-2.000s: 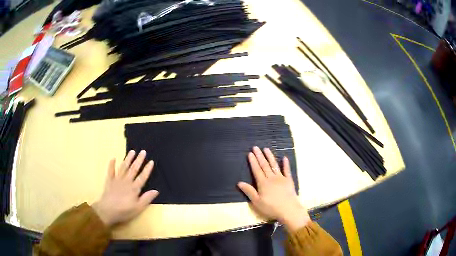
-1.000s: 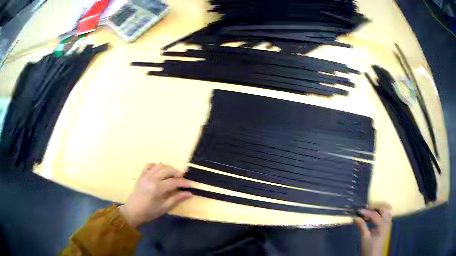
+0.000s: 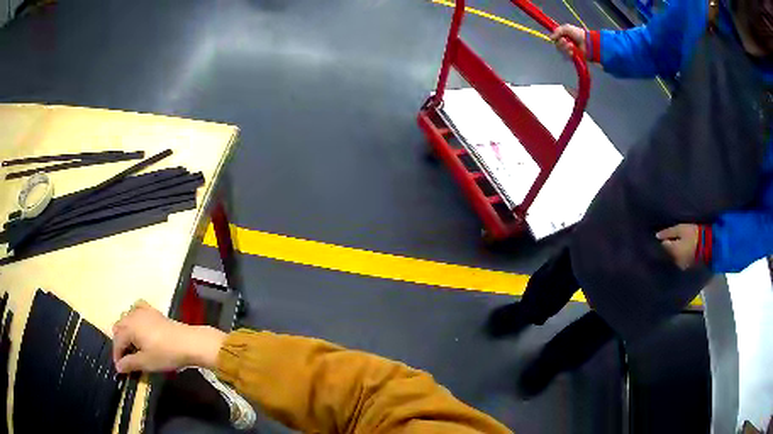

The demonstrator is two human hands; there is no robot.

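Observation:
The aligned batch of black strips [image 3: 63, 373] lies at the lower left on the near part of the table, cut off by the picture's edge. Thin gaps show between some strips. My right hand [image 3: 152, 339] is at the end of the batch by the table edge, its fingertips closed on the end of a black strip. My left hand is out of the picture. The right-hand bundle of strips [image 3: 110, 203] lies farther up the table, with a pale roll of tape [image 3: 36, 195] at its left end. Separate thin strips [image 3: 76, 159] lie beyond it.
The pale table's corner [image 3: 199, 140] is at the upper left. Beyond the grey floor with its yellow line [image 3: 373, 261] stands a red trolley [image 3: 508, 110] carrying white sheets or boards [image 3: 585, 144]. A person [image 3: 661, 161] in blue sleeves and a dark apron holds its handle.
The view has swung far to the right. My left hand, the main pile and the calculator have left the picture. The trolley and the person have come into view. My right hand remains at the strip ends.

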